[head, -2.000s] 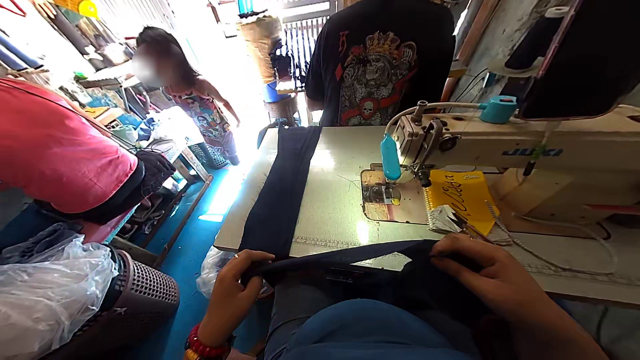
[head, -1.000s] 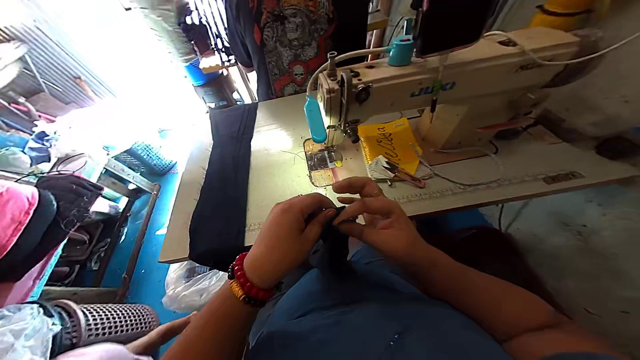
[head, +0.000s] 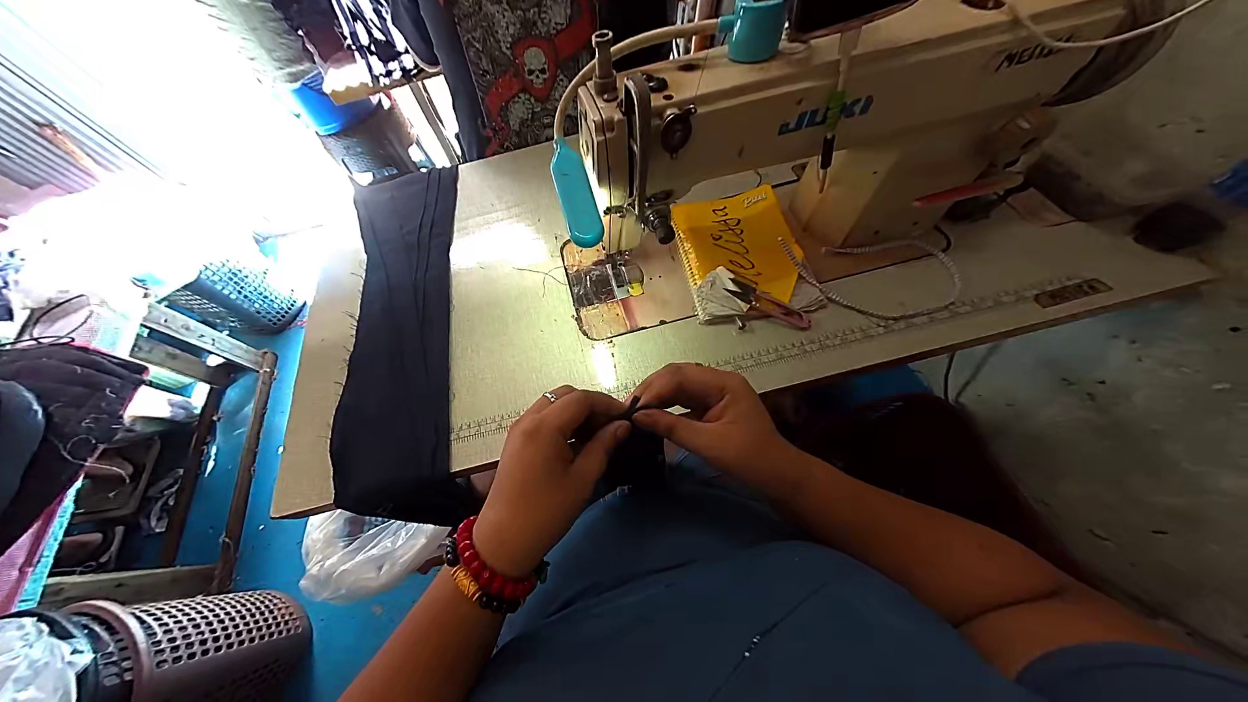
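Observation:
My left hand (head: 551,458), with a ring and beaded bracelets at the wrist, pinches dark cloth (head: 639,458) between thumb and fingers at the table's front edge. Right against it, my right hand (head: 712,419) grips the same cloth with its fingertips. Part of that cloth is hidden under the hands. A long dark fabric strip (head: 405,322) lies down the left of the sewing table (head: 497,361) and hangs over its front edge. Beyond the hands stands a Juki sewing machine (head: 741,127), a teal lamp (head: 577,195) hanging beside its needle area.
A yellow notebook (head: 746,234) lies right of the needle plate, with pink-handled thread snips (head: 775,307) and a beige cord (head: 877,312) near it. A measuring tape (head: 829,341) runs along the front edge. Left are a plastic bag (head: 366,556), a perforated basket (head: 219,634) and a wooden frame (head: 244,468).
Two seconds ago my hands were wide apart on the dark cloth; now they are together, pinching it. The view has swung right and down. The long strip still lies on the table.

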